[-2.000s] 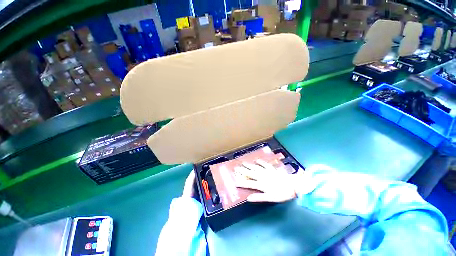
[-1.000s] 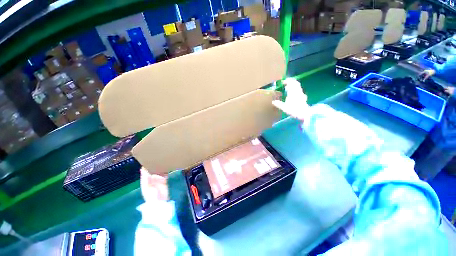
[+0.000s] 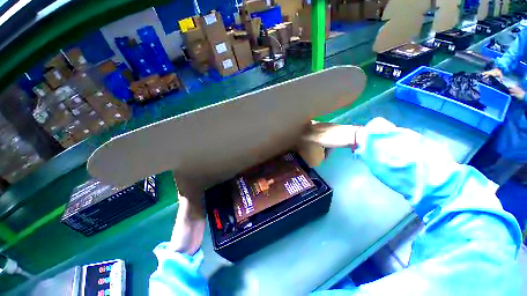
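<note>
An open black retail box lies on the green worktop in front of me. Its brown lid leans forward over the back of the box, with the long rounded flap on top. A reddish-brown manual lies on the contents, beside a red piece at the left inside. My left hand is at the lid's left side, its fingers partly hidden by the cardboard. My right hand holds the lid's right side, its fingertips in shadow.
A closed printed box lies behind left on the conveyor. A scale is at the lower left. A blue bin with dark items is at the right, where another person's hands reach in. Open boxes stand on the conveyor at the back right.
My right hand has gone from pressing on the manual to the lid's right side, and my left hand from the box to the lid's left side. The lid has tilted forward and down.
</note>
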